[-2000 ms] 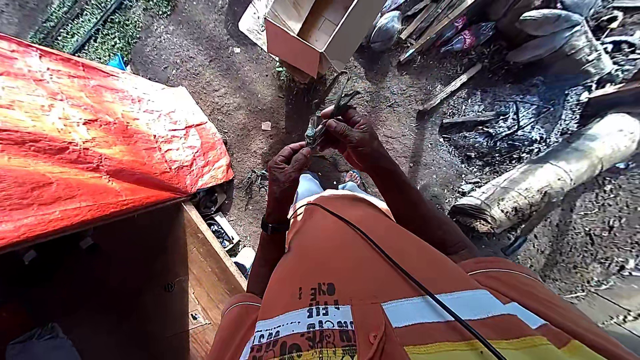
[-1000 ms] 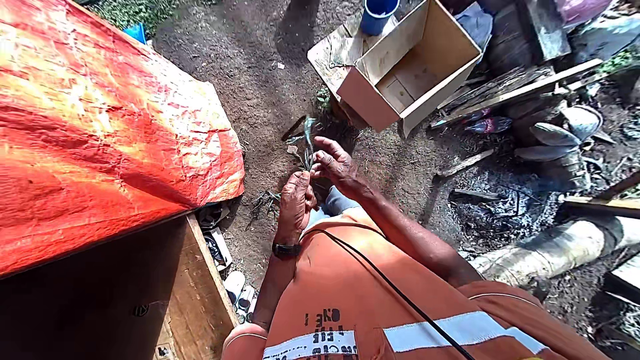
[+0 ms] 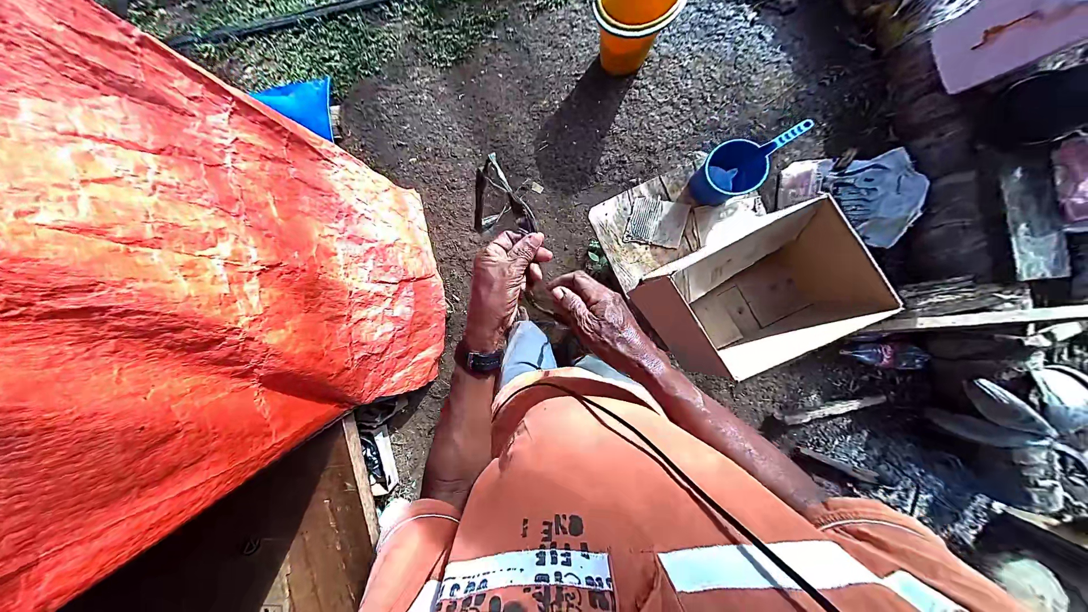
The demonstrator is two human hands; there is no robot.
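My left hand, with a dark watch at its wrist, pinches a bundle of thin dark strips between thumb and fingers. The strips stick out beyond the fingertips, with loose loops and ends; their material is hard to tell. Just to the right and a little lower is my right hand, its fingers bent and close together near the left hand's fingers. Whether its fingertips hold a part of the strips cannot be made out.
An orange tarpaulin covers a wooden structure at left. An opened cardboard box stands at right, beside a blue plastic dipper on a board. An orange bucket stands farther off. Planks and a plastic bottle lie at right.
My right hand has come away from the strips' upper part and sits lower, right of my left hand. The strips stay in my left hand. The view has shifted, bringing in the orange bucket.
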